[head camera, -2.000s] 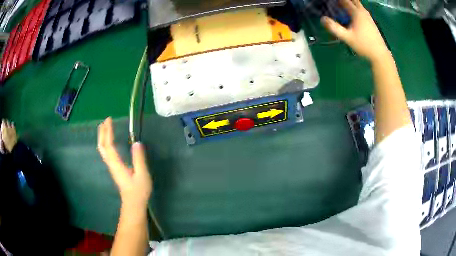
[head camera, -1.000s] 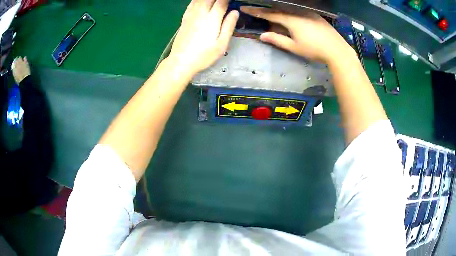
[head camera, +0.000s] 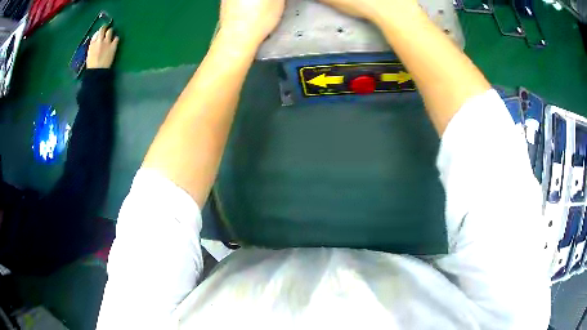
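Observation:
The silver press base plate (head camera: 322, 30) lies at the top centre, cut off by the upper edge. The blue control panel (head camera: 293, 80) is below it, with a red push button (head camera: 362, 84) between two yellow arrows. My left hand (head camera: 252, 16) is over the plate's left part and my right hand (head camera: 370, 8) is over its upper right part. The top edge cuts off both hands, so the fingers and anything in them are out of the picture. The nest is out of view too.
At left, another person's hand (head camera: 102, 49) in a dark sleeve is on a phone frame (head camera: 78, 59). Several loose frames (head camera: 508, 18) lie at the upper right. A white blister tray (head camera: 553, 222) with dark blue parts is at the right, with a panelled part (head camera: 531, 116) beside it.
My hands have come together at the press, and its plate now sits higher in view. The other person's hand has reached up to the phone frame at left.

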